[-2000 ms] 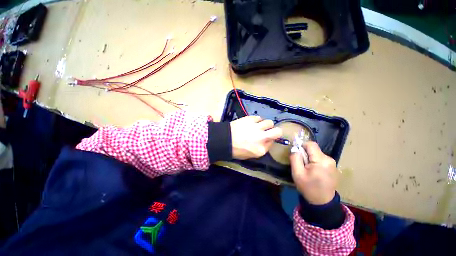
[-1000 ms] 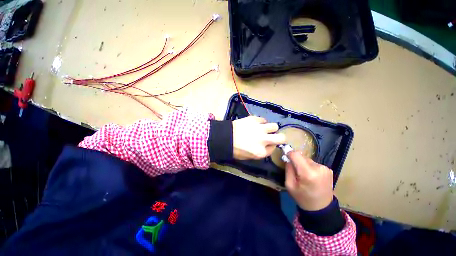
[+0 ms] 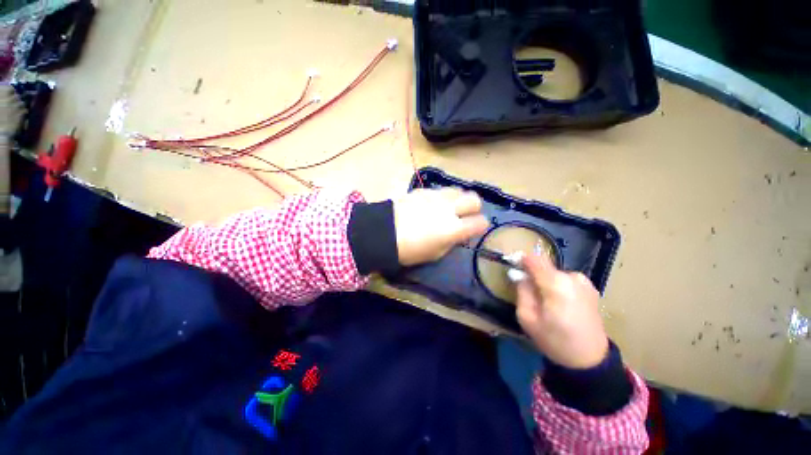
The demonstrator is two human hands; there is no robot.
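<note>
A black ribbed housing [image 3: 582, 242] lies open side up on the bench in front of me, with a large round hole. A short black bar [image 3: 491, 255] projects into the hole. My left hand [image 3: 437, 224] is over the housing's left part, slightly blurred; what its fingers hold, if anything, cannot be told. My right hand [image 3: 562, 307] is at the hole's right side, its fingertips closed on a small white item [image 3: 516, 267] at the bar's end. A thin red wire lead [image 3: 412, 147] runs from the stacked housings down to the housing's upper left corner.
Stacked black housings [image 3: 462, 111] stand behind. A fan of red wire leads [image 3: 258, 133] with small white connectors lies left. A red tool [image 3: 59, 162] is at the left edge, near another person's hand [image 3: 11, 115]. White scraps [image 3: 798, 324] lie far right.
My left hand has moved left and up from the round hole, uncovering its left rim and the bar. My right hand stays at the hole with the white item. The view has shifted slightly.
</note>
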